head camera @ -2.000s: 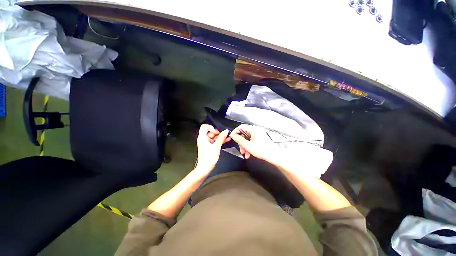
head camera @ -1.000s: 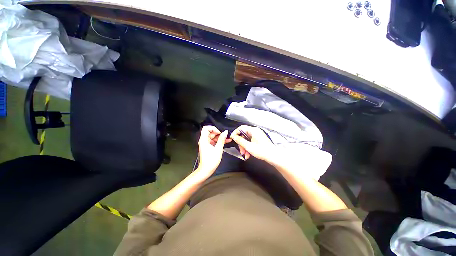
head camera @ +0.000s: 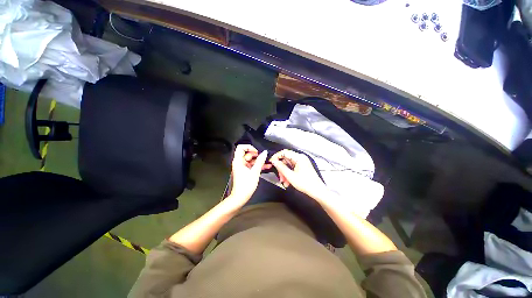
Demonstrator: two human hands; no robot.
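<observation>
A black-and-white garment [head camera: 326, 142] lies bunched on my lap, its white panels to the right and black cloth under my fingers. My left hand [head camera: 246, 171] pinches the black cloth between thumb and fingers. My right hand [head camera: 294, 171] is close beside it, fingertips bent and pinched at the same cloth. The fingertips of both hands nearly touch. Any needle or thread between them is too small to make out. Several small round fasteners [head camera: 429, 23] lie on the white table [head camera: 350, 41].
A black office chair [head camera: 134, 137] stands at left, with a crumpled white bundle [head camera: 52, 52] behind it. A flat black object [head camera: 477, 35] lies near the fasteners. More black-and-white garments [head camera: 490, 268] are heaped at lower right. The table edge curves across the top.
The view has shifted slightly, showing more of the tabletop. My right hand has turned a little at the cloth; my left hand keeps its pinch.
</observation>
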